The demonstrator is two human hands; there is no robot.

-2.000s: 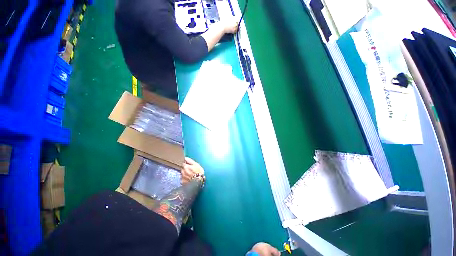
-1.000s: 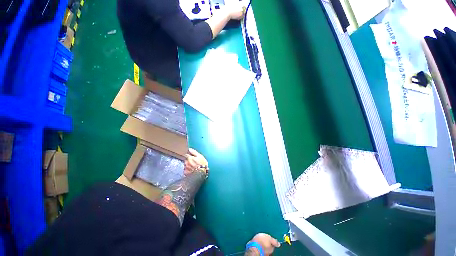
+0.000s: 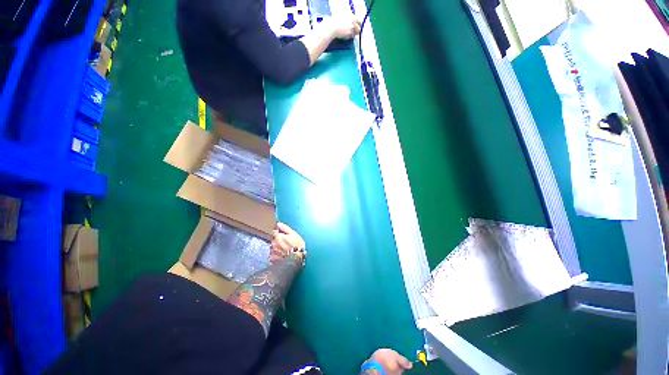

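My left hand (image 3: 288,244) rests at the left edge of the long green-topped bench (image 3: 330,271), beside the carton flaps. Its fingers are curled and partly hidden, and no held object shows. My right hand (image 3: 389,361), with a blue wristband, is at the near end of the bench, cut off by the bottom edge. Its fingertips are close to a small yellow-tipped item (image 3: 422,357) at the frame corner; I cannot tell whether they grip it. A white sheet (image 3: 319,135) lies on the bench farther up.
Open cartons hold silvery wrapped pieces (image 3: 236,171) and bubble-textured material (image 3: 233,253) left of the bench. A person in black (image 3: 235,51) works at a laptop part. A blue rack (image 3: 44,168) stands left. Crumpled white foam (image 3: 502,271) and a printed bag (image 3: 594,139) are right.
Since one second ago the view has shifted slightly. The other person's hand and the laptop part show a little lower. Both my hands stay in nearly the same places at the bench.
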